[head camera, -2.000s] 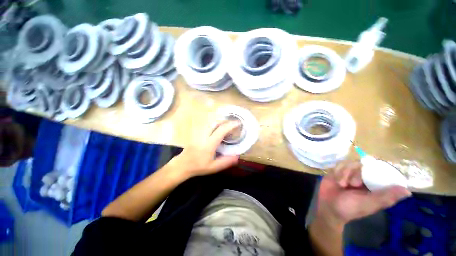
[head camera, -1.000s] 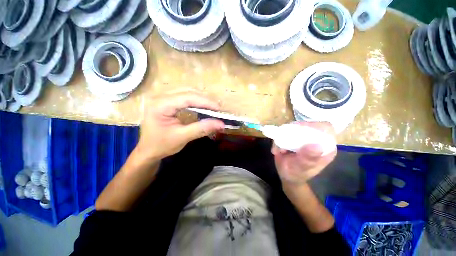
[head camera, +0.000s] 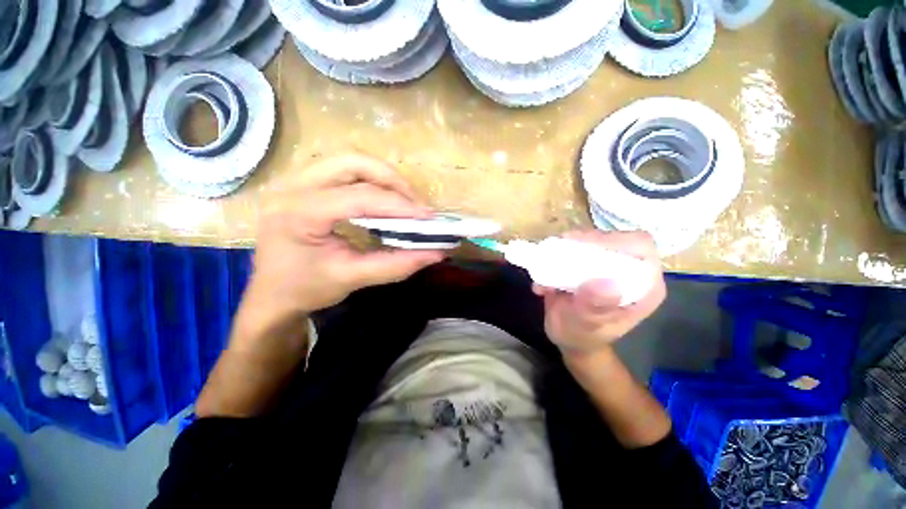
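My left hand (head camera: 328, 234) grips a light grey flanged ring (head camera: 397, 226) nearly edge-on above the bench's front edge. Its dark collar shows as a band on the underside. My right hand (head camera: 601, 298) is closed around a white glue bottle (head camera: 571, 266). The bottle's teal needle hub (head camera: 487, 243) points left, at the right side of the collar. Whether the fine tip touches the collar, I cannot tell. A short stack of flanged rings (head camera: 606, 189) stands to the right, beyond my right hand.
Leaning heaps of rings (head camera: 70, 89) lie at the left. Upright stacks (head camera: 531, 45) stand at the back of the tan bench (head camera: 427, 139). More rings (head camera: 874, 70) stand at far right. Below are a blue bin with white balls (head camera: 75, 368) and a crate of small dark rings (head camera: 770, 462).
My left hand first pressed on a ring lying on the bench, then lifted it edge-on. My right hand brought the bottle left to it. Since one second ago, the ring has turned to lie flatter.
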